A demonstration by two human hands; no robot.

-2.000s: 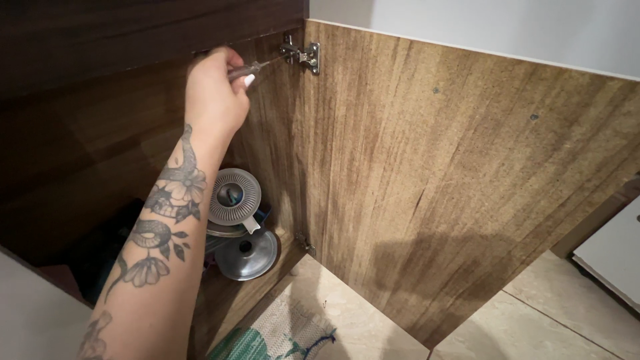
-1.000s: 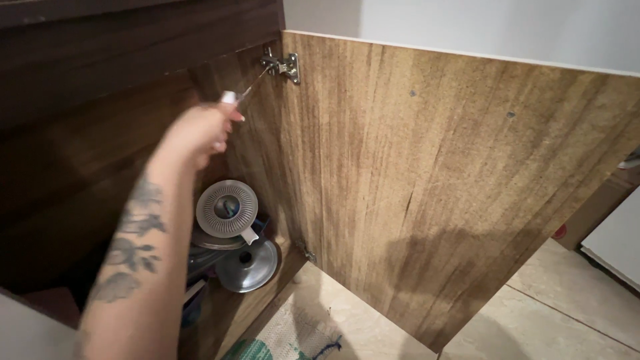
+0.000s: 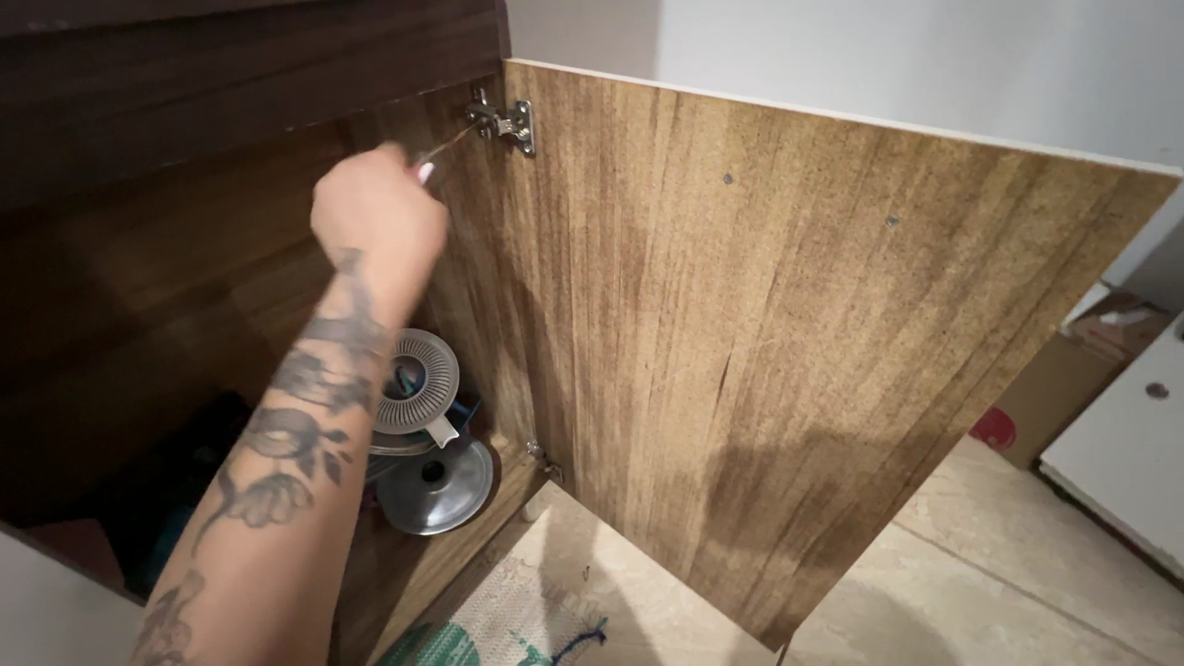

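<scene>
My left hand [image 3: 379,208] is closed around a thin-shafted tool [image 3: 449,145], which looks like a screwdriver. Its handle is hidden in my fist. The shaft slants up to the right, its end at the upper metal cabinet hinge [image 3: 499,122]; blur hides whether it sits in a screw. This hinge joins the cabinet's side wall to the open wood-grain door [image 3: 740,324]. Further down, a lower hinge [image 3: 546,460] shows in the corner. My right hand is out of view.
Inside the cabinet, a round slotted grey strainer or lid [image 3: 442,379] and a metal lid [image 3: 453,490] lie beside my forearm. A woven mat [image 3: 518,610] with green marks is on the tiled floor. Beyond the door are a cardboard box [image 3: 1054,398] and a white panel [image 3: 1128,444].
My left hand dipped lower one second ago and is now raised closer to the upper hinge, its grip on the tool kept. The door has not plainly moved.
</scene>
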